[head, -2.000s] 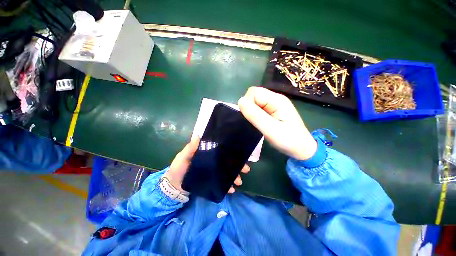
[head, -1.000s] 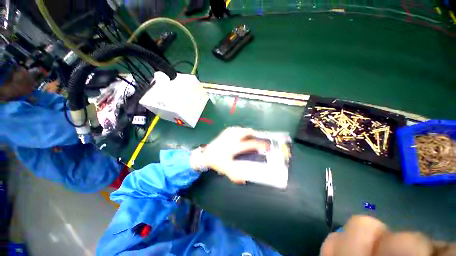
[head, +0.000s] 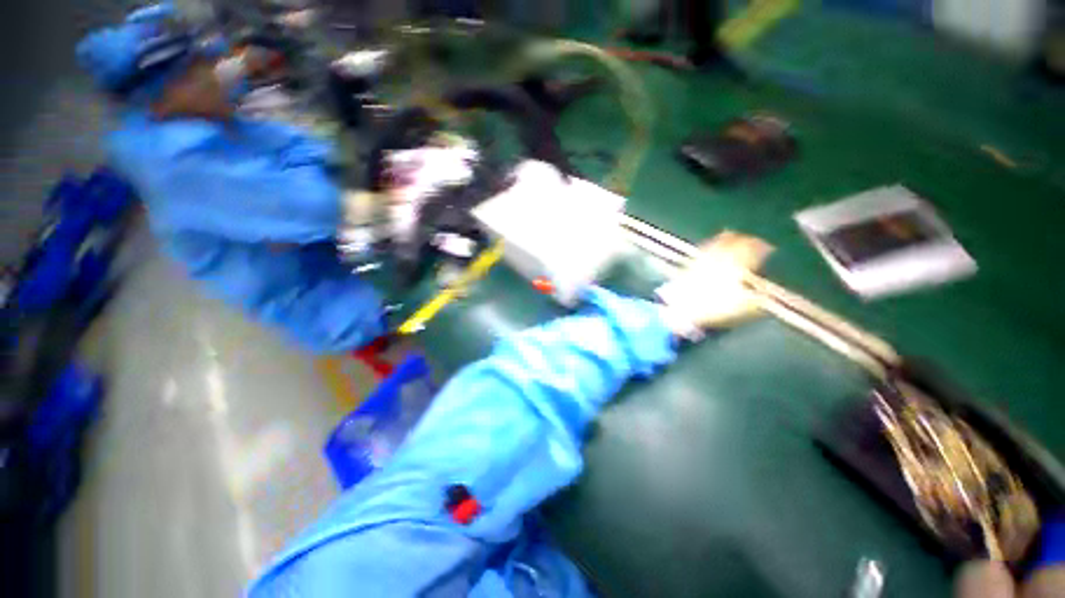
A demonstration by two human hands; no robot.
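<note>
The phone (head: 878,238) lies on a white pad (head: 861,280) on the green surface beyond the pale rail. It is dark and blurred. My left hand (head: 722,283) is stretched out over the rail, to the left of the pad and apart from it. It is blurred, and its finger shape is unclear. My right hand (head: 987,582) shows only as a small blurred part at the bottom right edge, below the black tray. What it holds is hidden.
A black tray (head: 858,435) of gold strips is at right, with a blue bin (head: 1048,581) cut off beside it. A white box (head: 555,234) stands left of my hand. A dark device (head: 742,148) lies at the back. A coworker (head: 234,199) and blue basket (head: 380,423) are left.
The view has swung left. The white pad with the phone has moved from the near mat to beyond the rail. My left hand has come off it and reaches out farther.
</note>
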